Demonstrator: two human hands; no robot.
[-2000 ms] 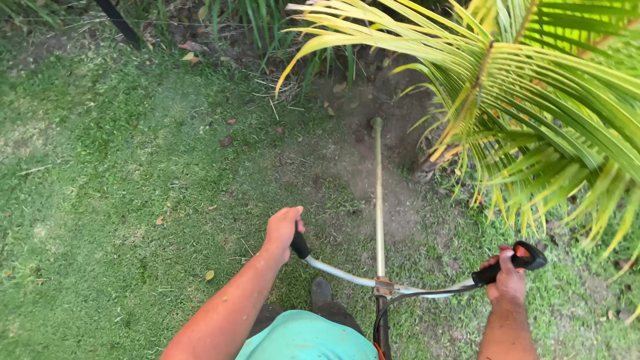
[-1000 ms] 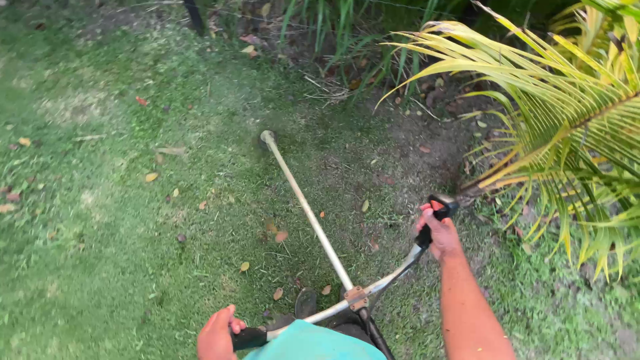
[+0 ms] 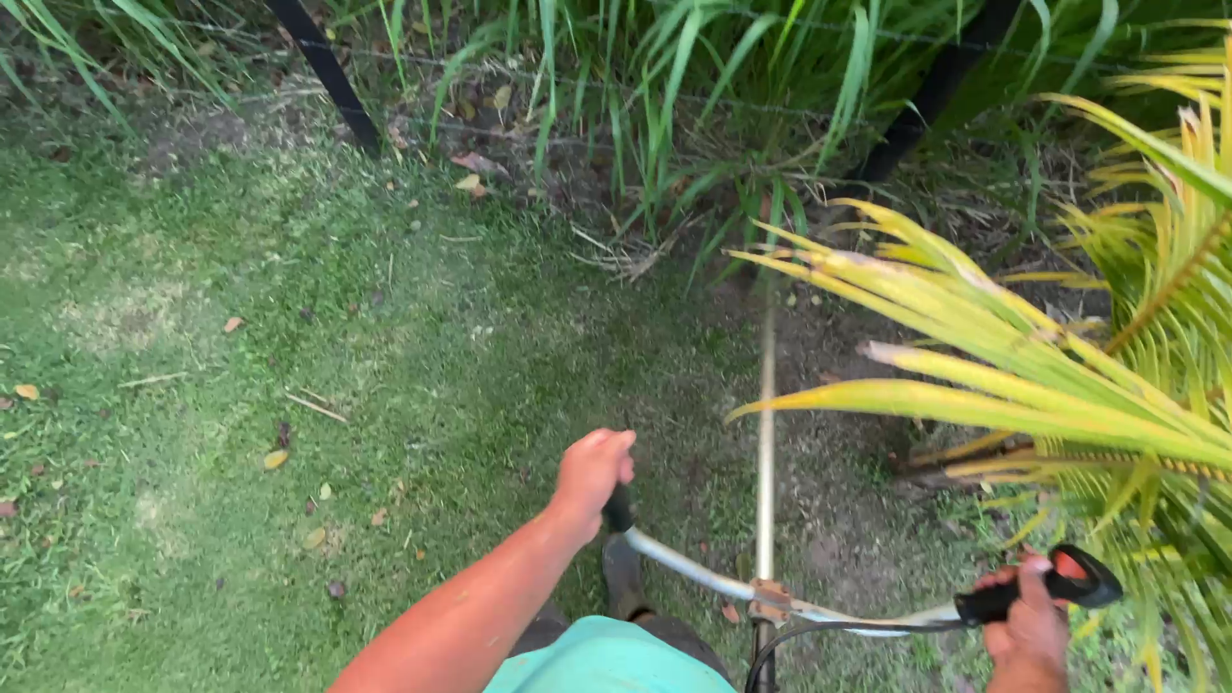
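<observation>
My left hand (image 3: 589, 481) is closed around the black left grip (image 3: 619, 510) of a brush cutter's curved metal handlebar (image 3: 688, 566). My right hand (image 3: 1028, 611) holds the black throttle grip (image 3: 991, 602) at the bar's other end. A rusty clamp (image 3: 769, 600) joins the bar to the long pale shaft (image 3: 766, 462), which points away from me over bare soil. Its far end is hidden or blurred near the grass clump and the palm frond tips. A black cable (image 3: 818, 628) curves from the throttle grip down beside the shaft.
Yellow-green palm fronds (image 3: 972, 404) reach over the shaft from the right. Tall grass (image 3: 664, 87) grows along a wire fence with dark posts (image 3: 327, 82) ahead. Short lawn (image 3: 241, 500) with scattered dry leaves lies on the left. My boot (image 3: 623, 573) stands behind the handlebar.
Since a second ago the shaft has swung from the lawn on the left to the right, toward the palm and the tall grass. Both hands have stayed on the grips.
</observation>
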